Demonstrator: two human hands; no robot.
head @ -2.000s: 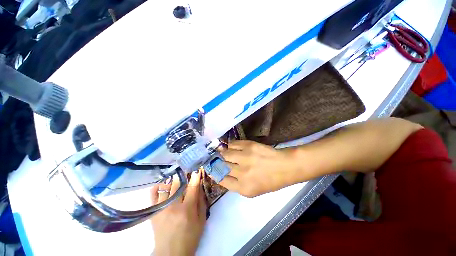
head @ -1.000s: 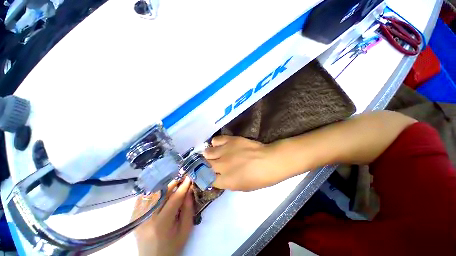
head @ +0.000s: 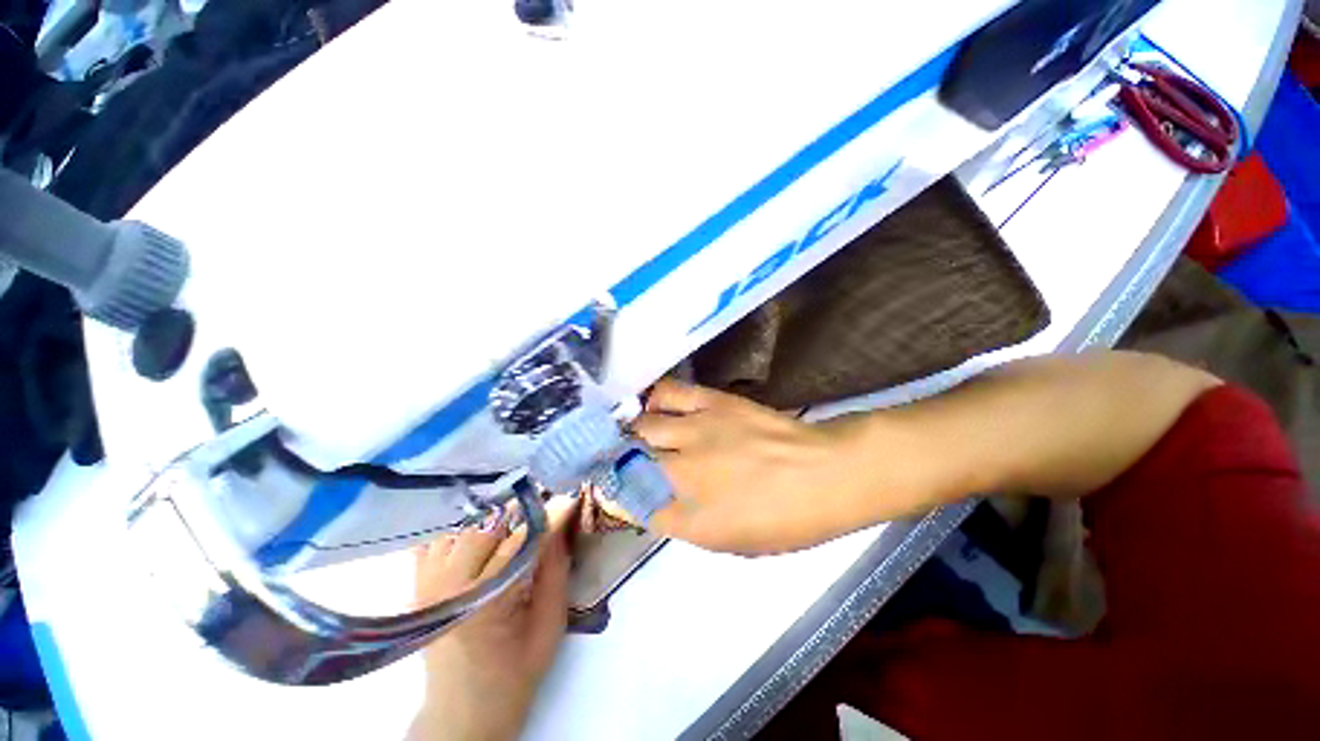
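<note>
A brown woven garment piece [head: 905, 297] lies under the arm of the white sewing machine [head: 478, 188], partly hidden by it. A smoother grey-brown part with a dark edge [head: 611, 562] shows between my hands by the needle area. My left hand [head: 500, 615] comes from the bottom, its fingers together on the cloth edge, partly behind the curved metal guard [head: 311, 644]. My right hand [head: 731, 471] comes from the right, fingers bent onto the cloth beside the grey-blue block [head: 637, 489]. The needle and some fingertips are hidden.
Red-handled scissors [head: 1180, 116] and thin pink and blue tools [head: 1086, 145] lie at the table's far right. A measuring tape [head: 854, 615] runs along the near edge. Red and blue containers [head: 1245, 210] stand beyond it. Dark cloth [head: 159, 109] is behind the machine.
The view has shifted, then shifted back. The textured brown patch between my hands has given way to a smoother grey-brown part. My left fingers have spread slightly; my right hand stays by the needle area.
</note>
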